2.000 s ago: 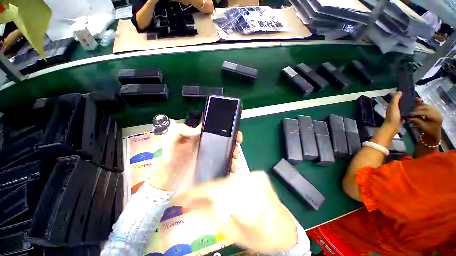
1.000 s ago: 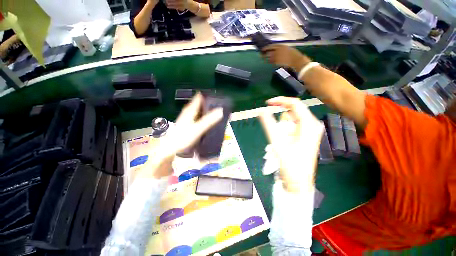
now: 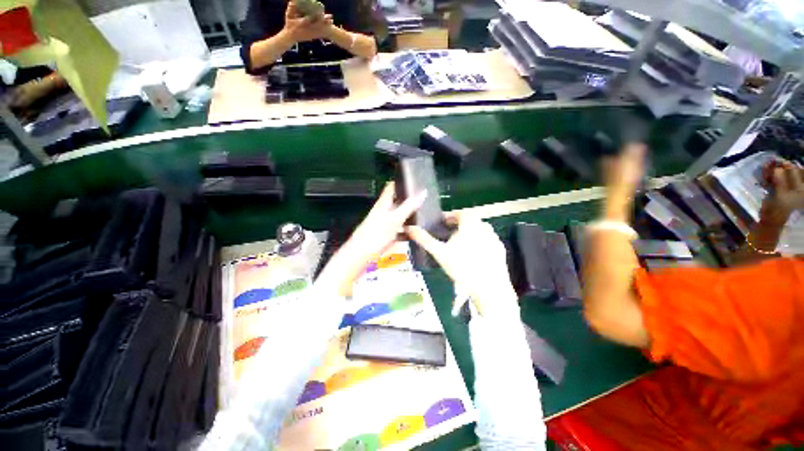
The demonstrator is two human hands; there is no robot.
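A dark grey rigid box [image 3: 424,195] is held up above the far edge of the printed sheet, slightly blurred. My left hand [image 3: 384,220] grips its left side. My right hand [image 3: 465,251] is at its lower right end, with fingers touching it. A small white patch shows below my right hand's fingers. A second flat item, a grey panel with a dark rim [image 3: 397,344], lies on the printed sheet [image 3: 264,304] below my hands.
Dark box shells [image 3: 132,352] are heaped at left. A bottle with a silvery top [image 3: 290,236] stands at the sheet's upper edge. Several boxes [image 3: 548,264] lie right and along the green conveyor [image 3: 335,145]. A person in orange [image 3: 723,326] reaches over the boxes at right; another sits across.
My left hand has moved the box up and right, and my right hand has come to it. The panel stays on the sheet. The orange-sleeved arm has drawn back to the right.
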